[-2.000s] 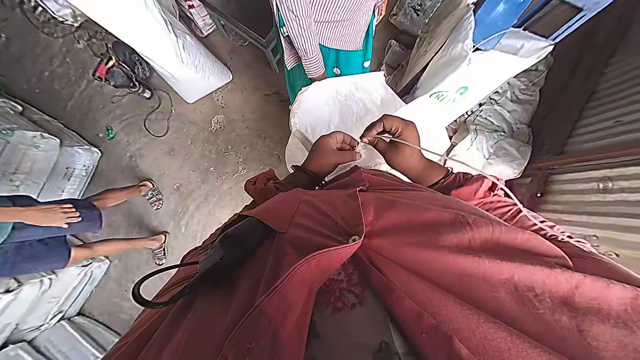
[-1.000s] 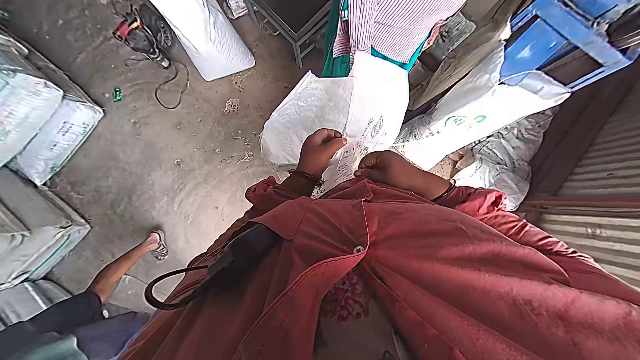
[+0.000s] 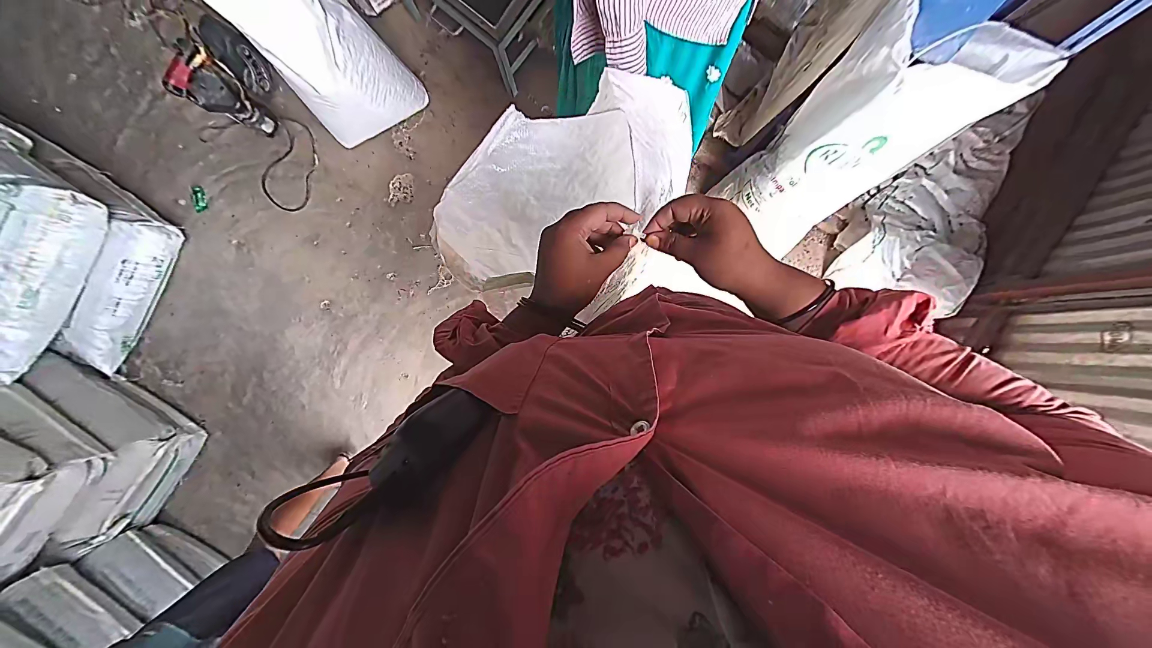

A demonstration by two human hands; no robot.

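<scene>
A white woven plastic sack [image 3: 549,184] lies in front of me, with its upper edge running up to my fingers. My left hand [image 3: 583,252] pinches the sack's edge between thumb and forefinger. Close beside it, with the fingertips almost touching, my right hand [image 3: 706,243] is closed on the same spot of the edge. Whether a thread or needle is between the fingertips is too small to tell. Below my hands, part of the sack with printed writing hangs against my red coat [image 3: 765,405].
A person in a striped top and teal skirt [image 3: 666,36] is just beyond the sack. Filled white sacks stand at the right [image 3: 837,153] and upper left [image 3: 342,72]. Wrapped bales [image 3: 108,441] are stacked at left. A portable power tool with a cord [image 3: 211,81] lies on the floor.
The white cord that ran from my right hand over my sleeve two seconds ago no longer shows. My hands, apart one second ago, have come together at the sack's edge.
</scene>
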